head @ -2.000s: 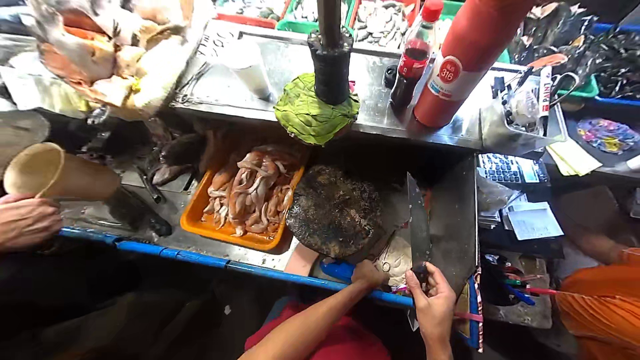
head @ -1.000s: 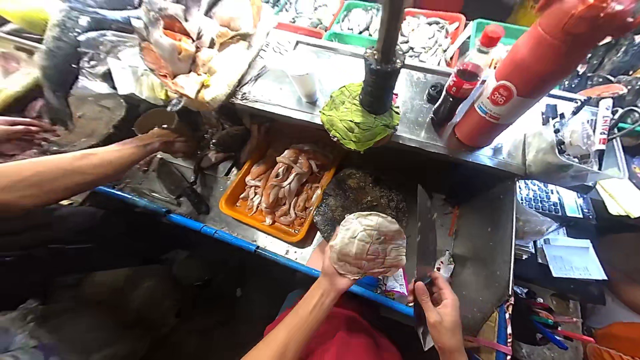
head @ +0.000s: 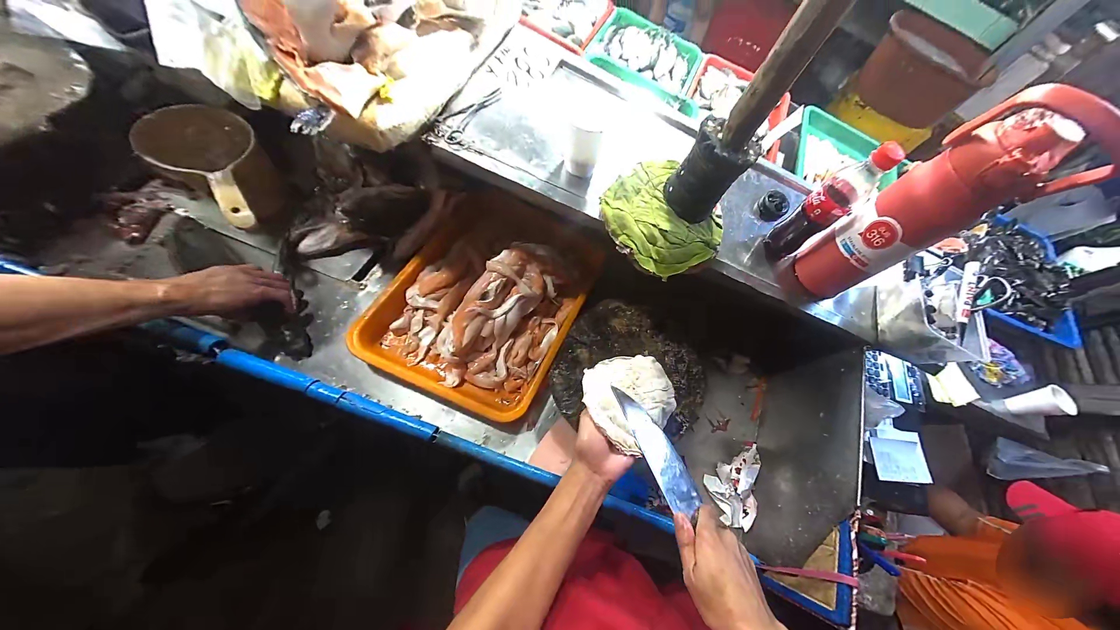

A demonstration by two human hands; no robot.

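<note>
My left hand (head: 600,453) holds a whitish, wrinkled, cloth-like wad (head: 623,398) from below; what it is made of is not plain. My right hand (head: 719,560) grips a knife, and its broad steel blade (head: 658,448) points up and left, its tip over the wad. Beneath the wad lies a round, dark chopping block (head: 577,354). Crumpled white paper or plastic (head: 735,490) rests on the metal counter to the right of the knife.
An orange tray (head: 490,407) of pale fish pieces stands left of the block. A co-worker's hand (head: 236,290) is farther left, near a handled dipper (head: 236,197). Behind are a green leafy bundle (head: 643,219) on a pole, a cola bottle (head: 822,206) and a red cylinder (head: 901,214).
The left hand, low by the counter edge two seconds ago, has come up with the wad. The knife now tilts across it. The co-worker's dipper has been let go.
</note>
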